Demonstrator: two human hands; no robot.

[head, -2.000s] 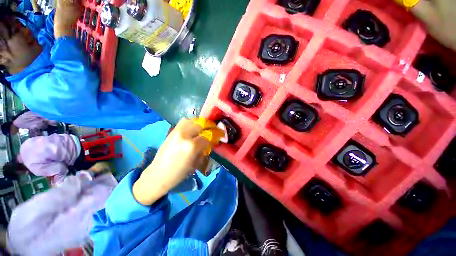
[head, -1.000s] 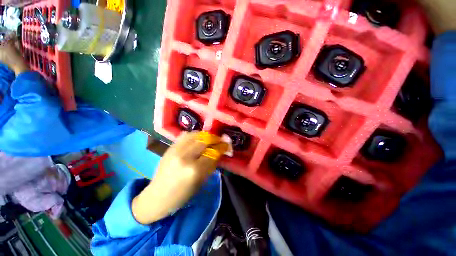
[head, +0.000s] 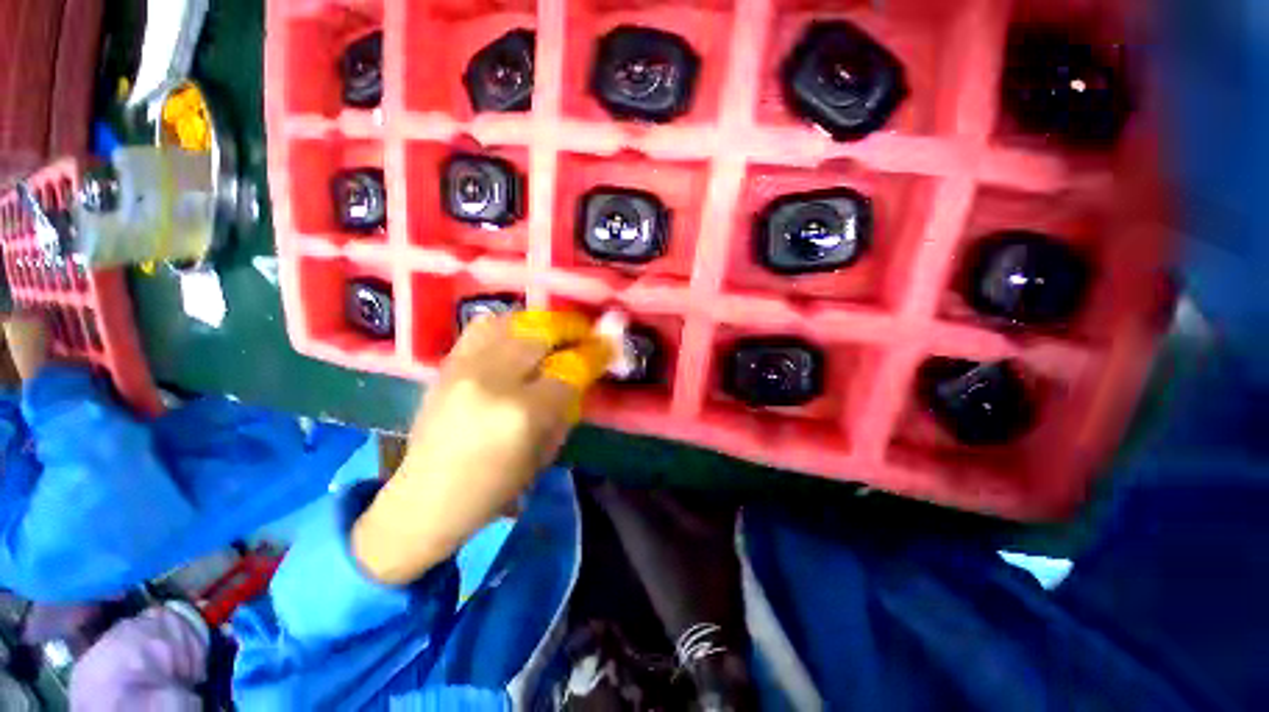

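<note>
My left hand [head: 466, 424], with yellow finger cots, reaches in from the lower left and pinches a small white wipe pad [head: 612, 334]. The pad is at a black lens unit [head: 643, 356] in the third pocket from the left of the tray's nearest row, touching or very close to it. The pink-red foam tray [head: 870, 299] holds several such units, one per pocket. A unit at the near right [head: 978, 399] looks tilted. My fingers partly cover the unit in the second near pocket. My right hand is not in view; blue sleeve or clothing shows at the right.
Clear bottles [head: 153, 209] stand in a round dish [head: 227, 188] with yellow finger cots [head: 187, 120] at the upper left. A small white square [head: 203, 298] lies on the green bench [head: 334, 394]. Another red tray [head: 123, 341] and a person's blue sleeve [head: 167, 466] are at the left.
The view has turned and shifted, and the tray now appears level. My left hand has moved along the near row from the corner pocket to the third. My right hand, partly seen earlier, is out of view.
</note>
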